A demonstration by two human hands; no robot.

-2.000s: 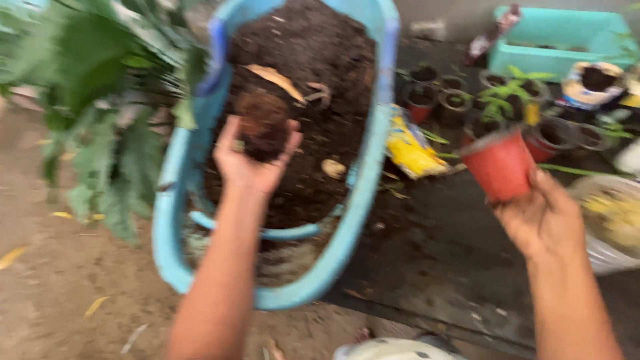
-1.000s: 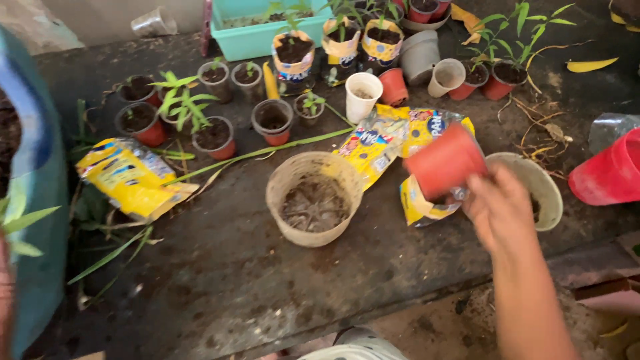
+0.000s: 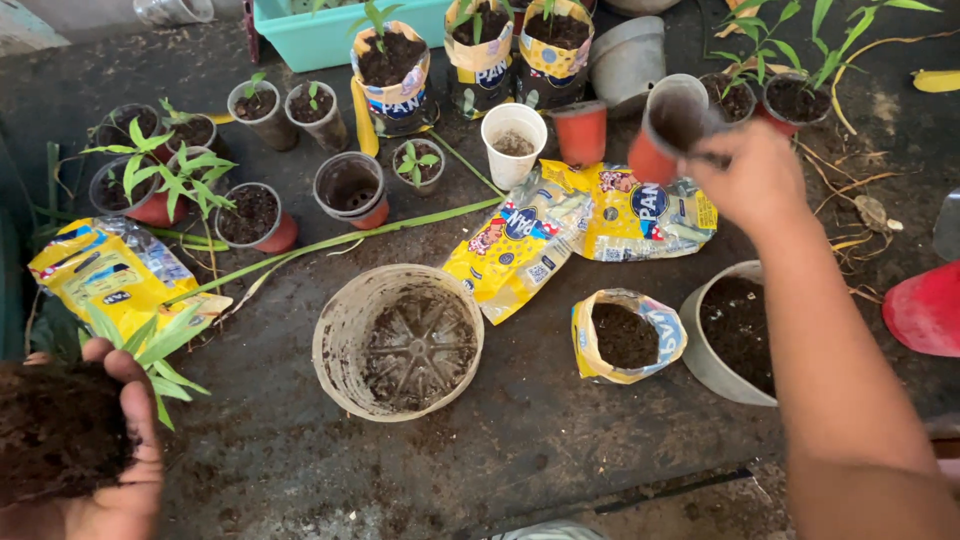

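My left hand (image 3: pixel 124 465), at the lower left edge, holds a dark root ball of soil (image 3: pixel 60 431) with a leafy seedling (image 3: pixel 154 356) sticking out past the fingers. At the upper right my right hand (image 3: pixel 739 169), blurred, grips the rim of an empty red and grey plastic pot (image 3: pixel 660 142) above the flattened yellow bags (image 3: pixel 649 214). Below that hand stand a cut bag filled with soil (image 3: pixel 626 337) and a grey tub of soil (image 3: pixel 731 337), partly behind my forearm. A cut clear plastic container (image 3: pixel 397 341) with dirt residue sits at the middle.
Small potted seedlings (image 3: pixel 255 214) stand at the left. Behind are bag planters (image 3: pixel 390 67), a white cup (image 3: pixel 514 142), an upturned red pot (image 3: pixel 580 133) and a turquoise tray (image 3: pixel 345 34). More potted plants (image 3: pixel 796 97) stand at the back right, a red container (image 3: pixel 926 307) at the right edge.
The view has swung right from the blue soil-filled tub to the table. My right hand has carried the red pot to the back of the table. The root ball stays in my left hand.
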